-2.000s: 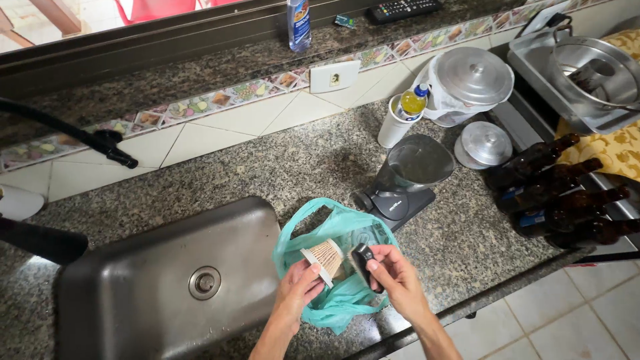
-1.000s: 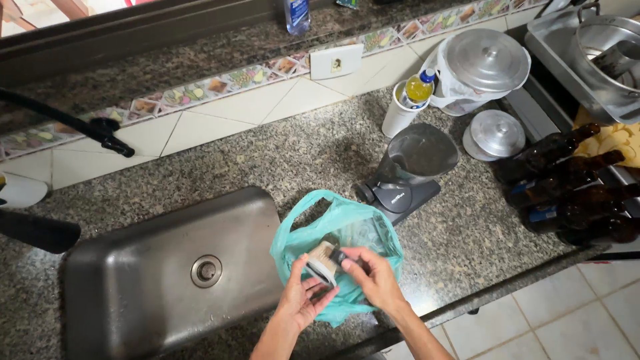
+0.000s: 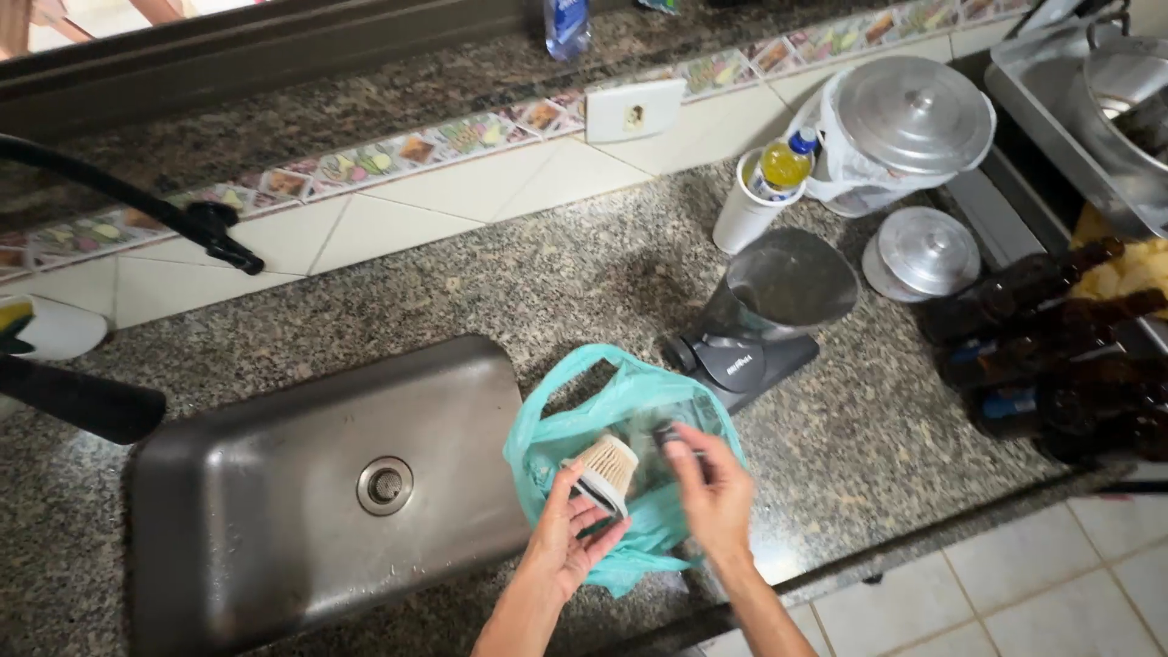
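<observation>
My left hand (image 3: pixel 570 538) holds a pleated, cone-shaped filter (image 3: pixel 610 465) by its wide rim, tilted over the open mouth of a green plastic bag (image 3: pixel 561 429). In my right hand (image 3: pixel 716 497), just beside the filter, is a small black object (image 3: pixel 668 436) gripped between thumb and fingers; motion blur hides its kind, though it may be a brush. Dusty grey matter lies inside the bag. Behind the bag, a black vacuum part (image 3: pixel 753 370) and a dusty translucent dust cup (image 3: pixel 792 283) rest on the granite counter.
A stainless-steel sink (image 3: pixel 301 474) adjoins the bag on the left, under a black faucet (image 3: pixel 219 242). Behind the dust cup are a white cup (image 3: pixel 753 214) holding a yellow bottle, a large lidded pot (image 3: pixel 915 114) and a small one (image 3: pixel 926 251). Several brown bottles (image 3: pixel 1049 356) lie at right.
The filter and the black object were close together one second ago; my right hand now holds the object a little to the right of the filter. The filter's pleated side shows more now.
</observation>
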